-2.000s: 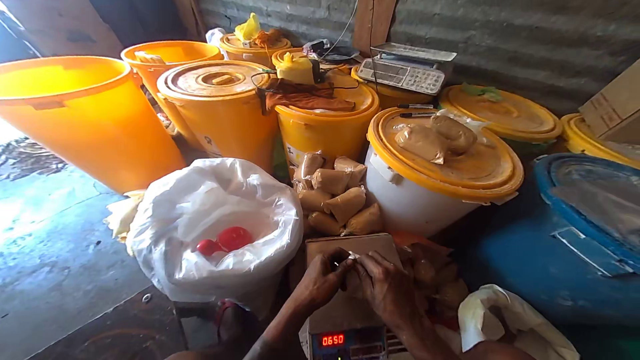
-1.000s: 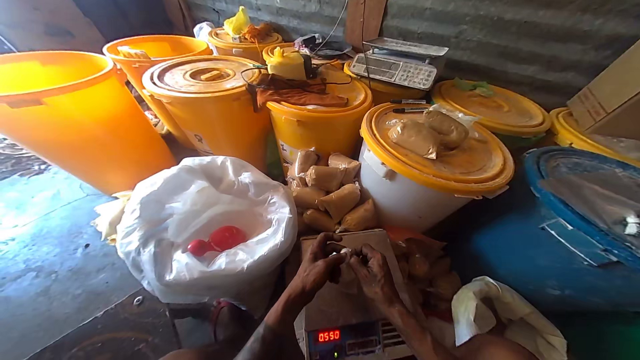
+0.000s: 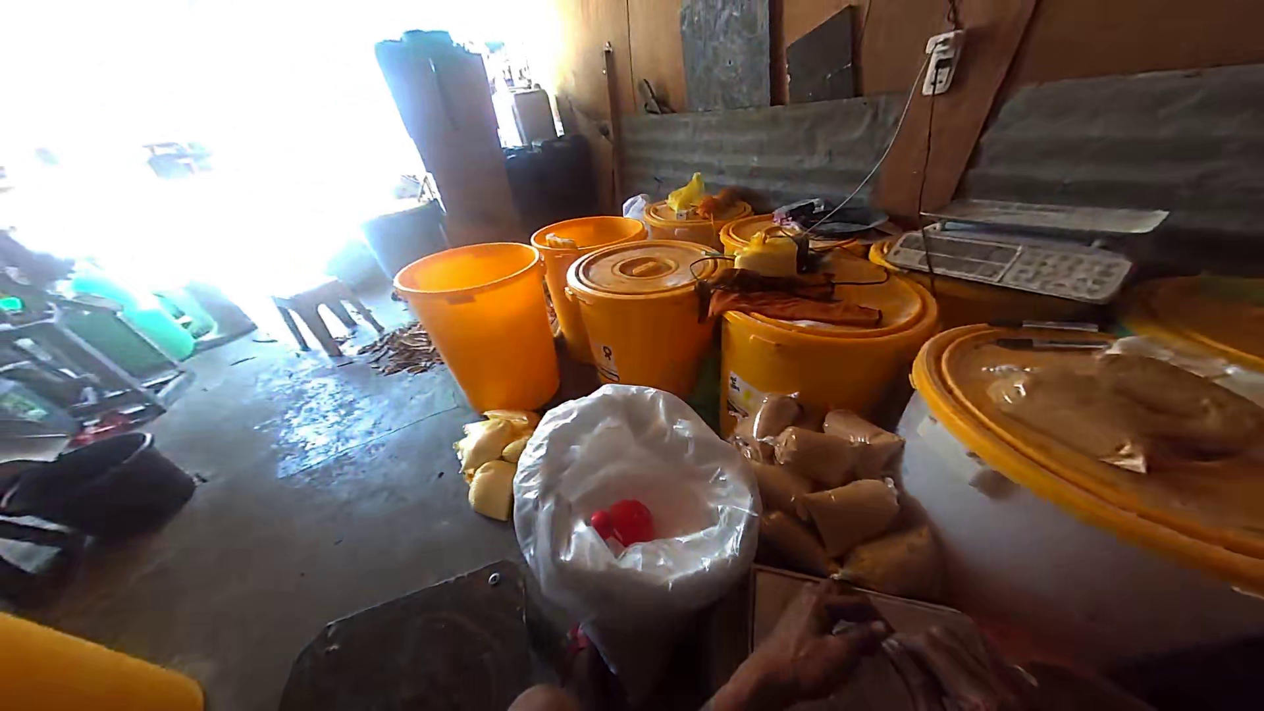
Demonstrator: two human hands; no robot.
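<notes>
My left hand (image 3: pixel 818 644) is low in the view, over the brown cardboard-like top of the scale (image 3: pixel 775 590), its fingers curled near a small pale, shiny bit. Beside it on the right, my right hand (image 3: pixel 953 667) is dark and blurred; what either hand grips is unclear. Left of the hands stands a container lined with a white plastic bag (image 3: pixel 632 444), a red plastic scoop (image 3: pixel 624 521) inside. Filled clear bags of brown powder (image 3: pixel 849 509) are heaped just beyond my hands. More filled bags (image 3: pixel 1145 405) lie on a lidded white bucket with a yellow rim (image 3: pixel 948 395).
Yellow-orange buckets (image 3: pixel 479 326) stand behind, one bearing a dark red cloth (image 3: pixel 800 308). A larger scale (image 3: pixel 1017 259) sits at the back right. Pale yellow bags (image 3: pixel 491 464) lie on the floor, left of the lined container. A dark board (image 3: pixel 425 642) is at the lower left.
The view has swung left and up. In the earlier frames both hands were together over the scale, fingers at a small pale thing; its lit red display, seen then, is now out of view.
</notes>
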